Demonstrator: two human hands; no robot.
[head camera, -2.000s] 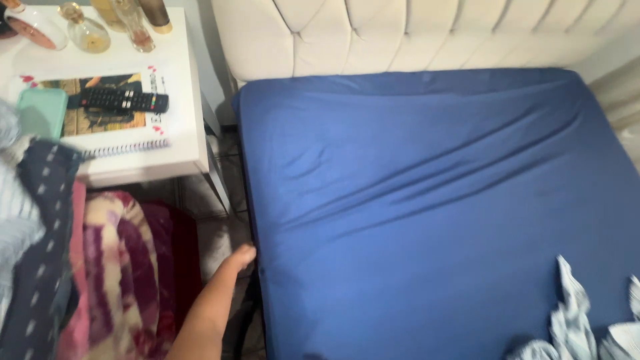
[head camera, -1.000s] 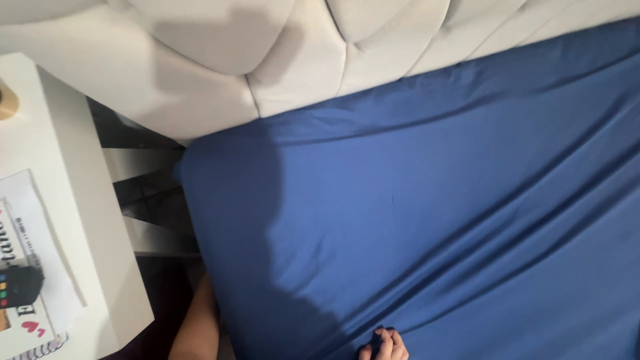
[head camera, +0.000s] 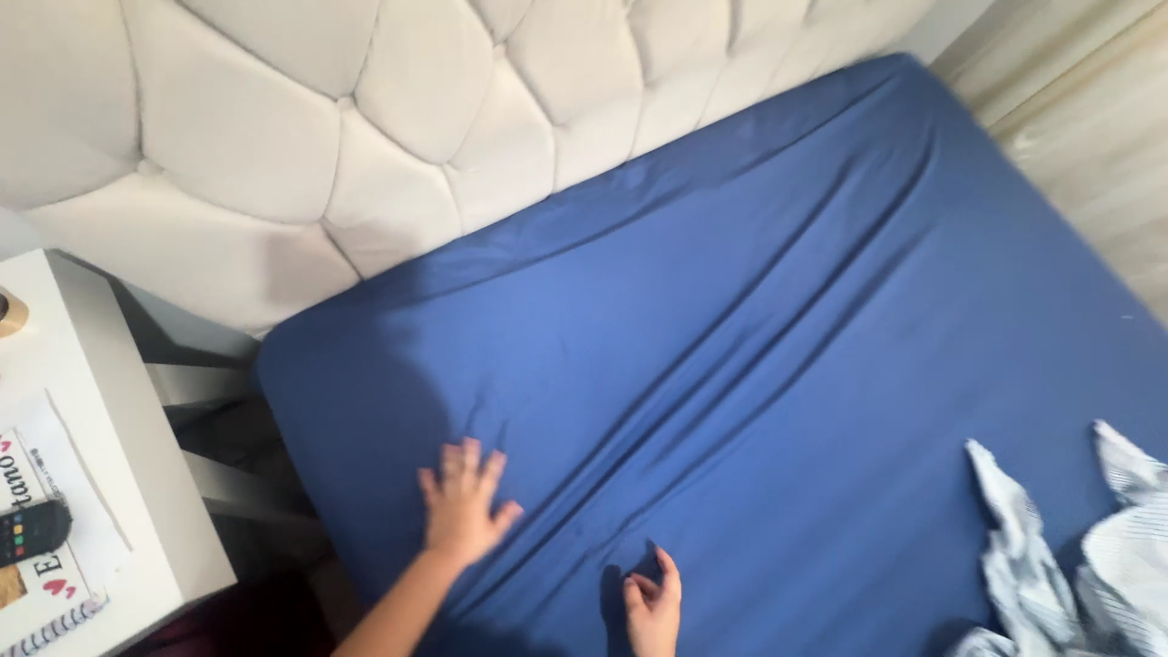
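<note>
A blue fitted sheet (head camera: 566, 347) covers the mattress, with long diagonal creases running from near my hands toward the far right corner. My left hand (head camera: 465, 506) lies palm down on the sheet's left part, fingers spread, holding nothing. To its right and nearer the bottom edge, my right hand (head camera: 654, 598) is over the sheet with its thumb and fingers curled and apart; no cloth shows between them. The sheet wraps round the near left corner by the headboard.
A cream tufted headboard (head camera: 411, 119) runs along the bed's head. At left stands a white nightstand (head camera: 137, 438) bearing a remote control (head camera: 36, 531) and a spiral notebook (head camera: 68, 630). Crumpled light blue cloth (head camera: 1022, 547) lies at lower right. A pale curtain (head camera: 1086, 119) hangs at right.
My left hand has come up from beside the mattress edge onto the top of the sheet. My right hand, absent from the oldest frame, is over the sheet. The view has turned.
</note>
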